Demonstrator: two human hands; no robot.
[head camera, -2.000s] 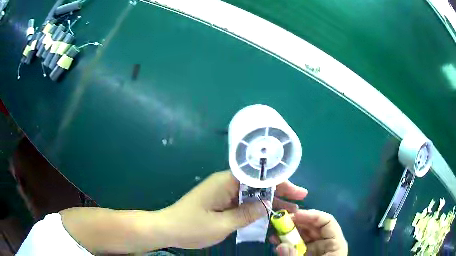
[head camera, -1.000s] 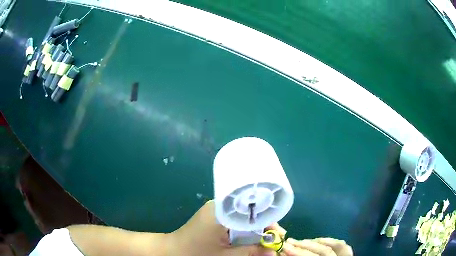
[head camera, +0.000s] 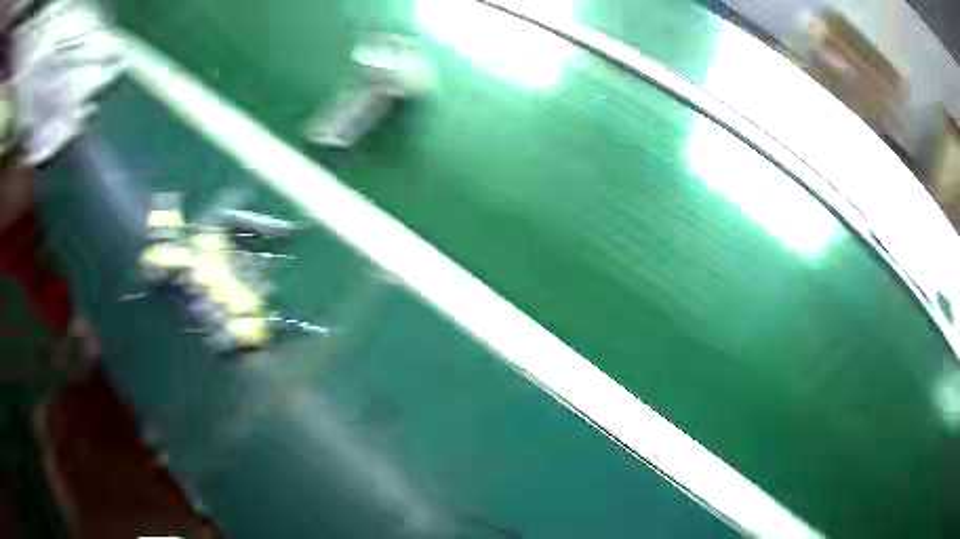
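Neither of my hands shows clearly; both are out of the picture. The view is blurred. Nearest in front of me, a pile of spare batteries (head camera: 216, 279) with pale-yellow patches and thin loose wires lies on the dark green bench top (head camera: 421, 421) at the left. A white handheld fan (head camera: 368, 93) lies on the brighter green conveyor belt (head camera: 547, 221) beyond the rail, its head at the upper right and its handle pointing down-left.
A white rail (head camera: 421, 268) runs diagonally between bench and belt. At the upper left is a blurred white sleeve or cloth (head camera: 65, 79). Brown carton-like shapes (head camera: 858, 63) stand beyond the belt at the upper right. Dark red shapes are at the lower left.
The view has swung left and up, and blurred. My hands, the held fan with its yellow battery, the right-hand fan and the pad heap have left the picture. The belt fan has appeared.
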